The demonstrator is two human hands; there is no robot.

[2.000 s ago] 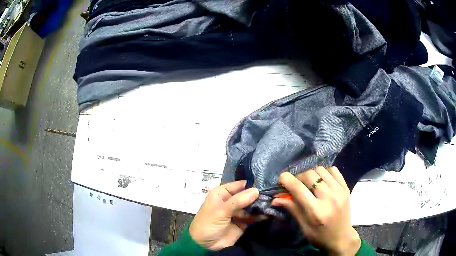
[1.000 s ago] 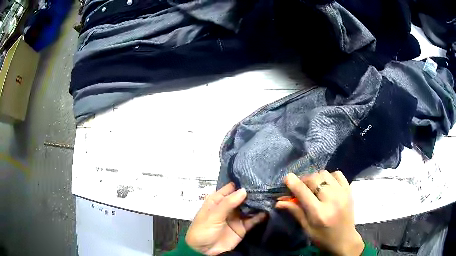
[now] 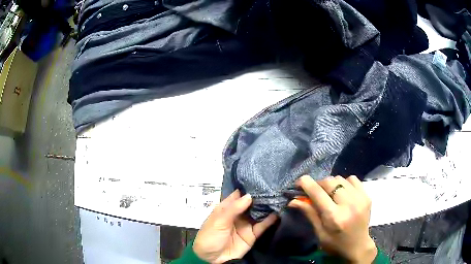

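Note:
A garment [image 3: 273, 154], grey inside out with a dark panel bearing small white lettering, lies over the white table and hangs at its front edge. My left hand [image 3: 227, 227] pinches the garment's edge between thumb and fingers. My right hand [image 3: 335, 216], with a ring, is closed at the same seam just to the right. An orange piece of the thread snips [image 3: 301, 199] shows between its thumb and fingers; the blades are hidden. The seam [image 3: 268, 196] runs between both hands.
A garment pile [image 3: 196, 56], dark and grey, lies along the back of the white table [image 3: 139, 160]. A small white label [image 3: 439, 59] is on grey cloth at right. A tan cart [image 3: 16, 93] and blue item [image 3: 41, 41] stand at left. White paper [image 3: 119, 237] is below the table edge.
The view has shifted slightly, so the pile and cart sit a little differently in the picture. Both hands stay at the seam, and the cloth between them is folded slightly differently.

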